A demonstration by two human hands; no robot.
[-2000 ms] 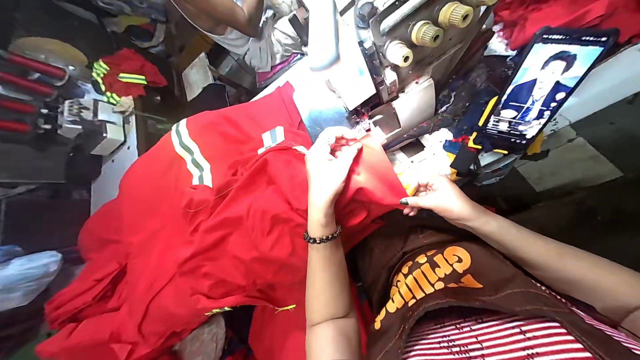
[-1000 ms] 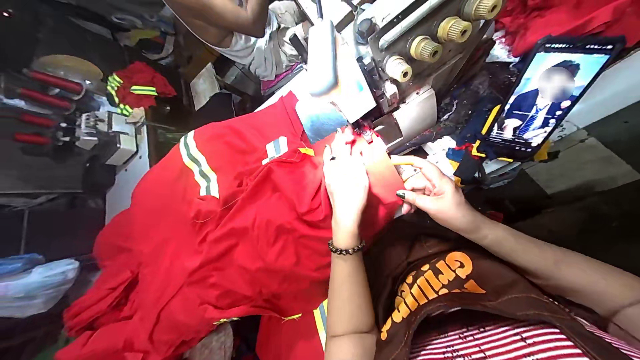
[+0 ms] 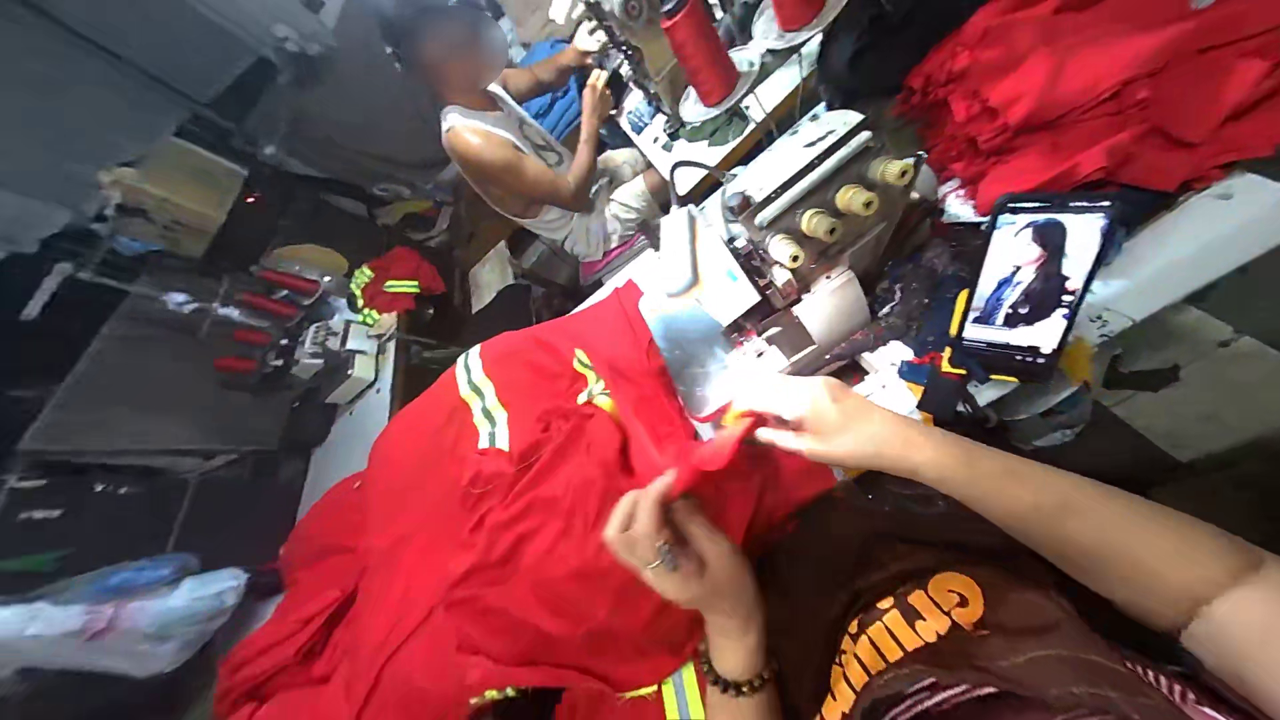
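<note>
Red fabric with yellow-and-silver reflective strips (image 3: 500, 540) spreads over my lap and up to the overlock sewing machine (image 3: 820, 220). My left hand (image 3: 685, 555), with a ring and a beaded bracelet, pinches a fold of this fabric at the lower middle. Close to the machine's metal plate (image 3: 690, 350), my right hand (image 3: 835, 425) grips the upper edge of the same fabric, its fingertips washed out by bright light. The needle area is hard to make out in the glare.
A lit smartphone (image 3: 1035, 280) stands right of the machine, below a red fabric pile (image 3: 1090, 90). Another person (image 3: 530, 150) sits at a machine beyond. Red thread cones (image 3: 700, 50) stand at the top; another machine (image 3: 340, 350) and plastic bags (image 3: 120, 620) are at left.
My left hand has moved away from the needle area, down toward my lap, while my right hand has come nearer the plate. The view has tilted up, showing more of the other person.
</note>
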